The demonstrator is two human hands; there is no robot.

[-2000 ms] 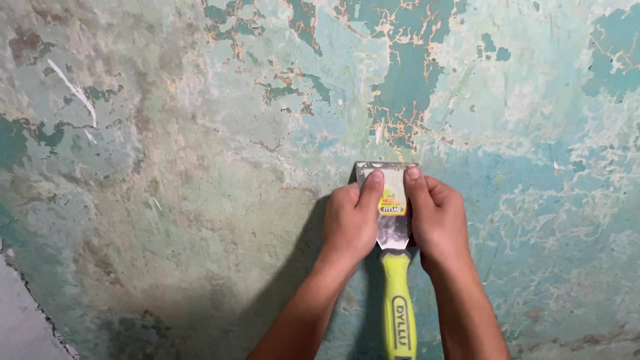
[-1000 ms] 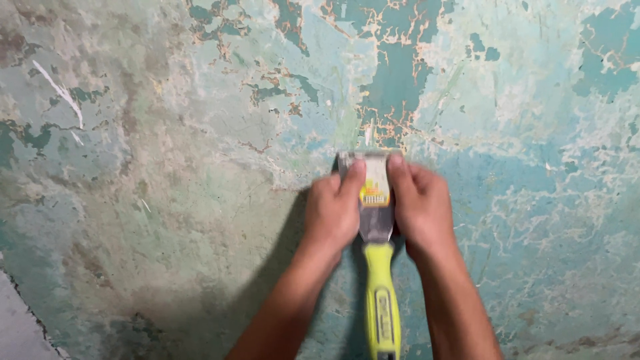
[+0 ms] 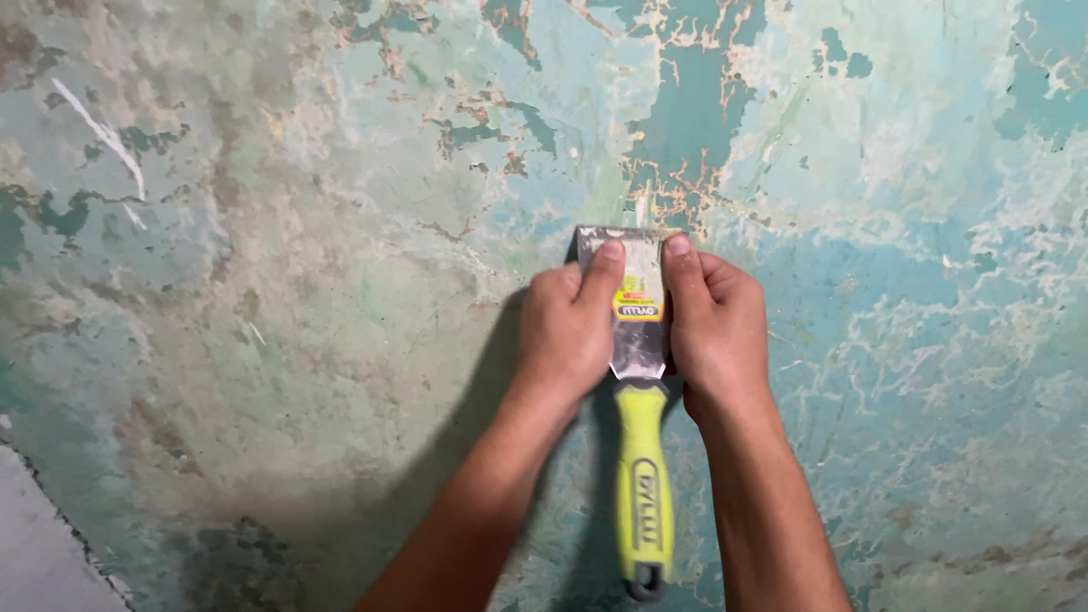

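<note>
A putty knife (image 3: 639, 348) with a wide steel blade and a lime-green and grey handle points up against a painted wall (image 3: 365, 340). My left hand (image 3: 568, 327) grips the blade's left side, its thumb on the front face near the top edge. On the blade's right side my right hand (image 3: 718, 319) holds it the same way, with the fingers of both hands curled behind and partly hidden. Neither hand holds the handle, which hangs down between my forearms. The blade's top edge meets the wall just below a patch of darker teal paint (image 3: 693, 110).
Worn, cracked green and blue paint covers the wall, with darker teal patches showing. White scratches (image 3: 106, 136) mark its upper left. At the lower left corner lies a pale grey surface (image 3: 38, 535) with a ragged dark border.
Both hands keep their hold on the blade. The putty knife has shifted a little on the wall, first up, then slightly down. The handle has gone from nearly upright to slightly tilted and back.
</note>
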